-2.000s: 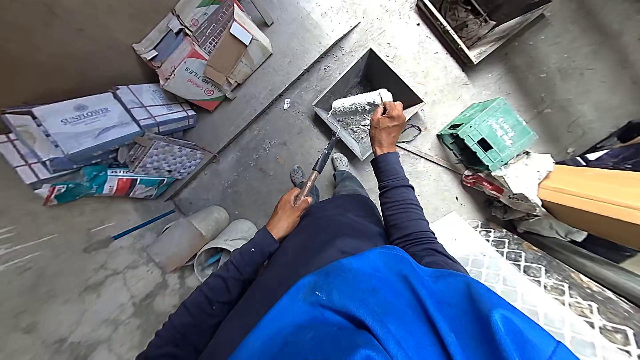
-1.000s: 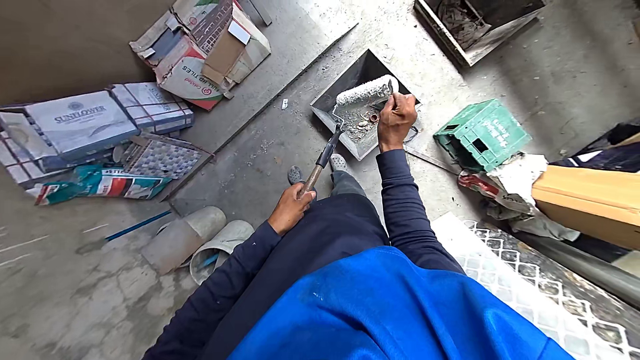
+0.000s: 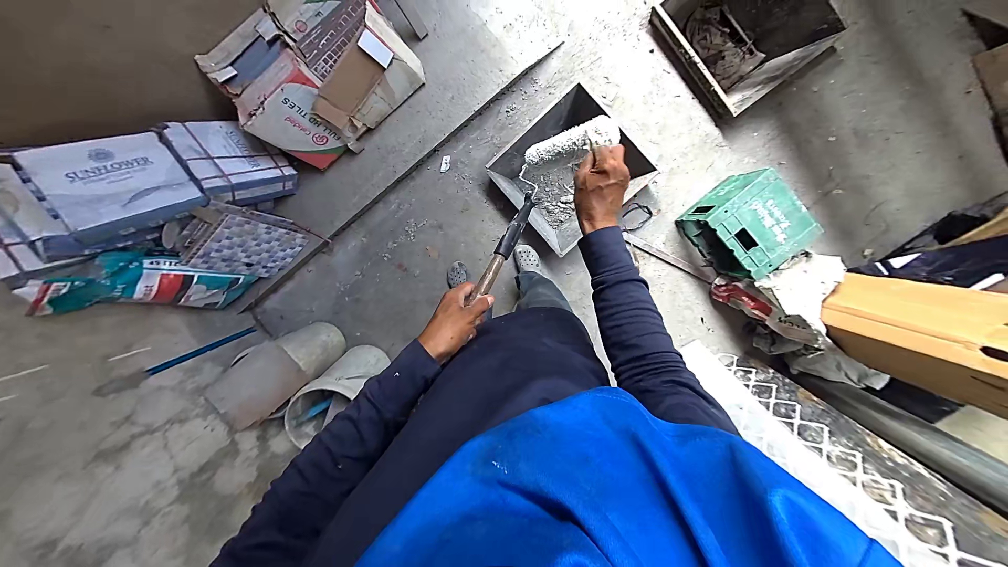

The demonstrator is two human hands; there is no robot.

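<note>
My left hand point(image 3: 457, 321) is closed around the handle of a paint roller point(image 3: 501, 256), near the lower part that shows. The roller's wire frame runs up to a white, rough-coated sleeve point(image 3: 561, 143). At the right end of that sleeve is my right hand point(image 3: 602, 185), its fingers bent against the end; whether it grips the sleeve or something small there, I cannot tell. Below the sleeve lies a square grey tray point(image 3: 561, 236) with crumbly grey debris point(image 3: 557, 193) inside.
Tile boxes point(image 3: 110, 177) and a torn carton point(image 3: 291, 110) lie at the left, with buckets point(image 3: 315, 354) nearer me. A green crate point(image 3: 756, 216), a long cardboard box point(image 3: 921, 323) and white metal mesh point(image 3: 827, 449) are at the right. Another open box point(image 3: 697, 67) stands beyond the tray.
The roller sleeve has tilted, its right end now higher than two seconds ago. My right hand stays at that end, and my left hand keeps hold of the handle.
</note>
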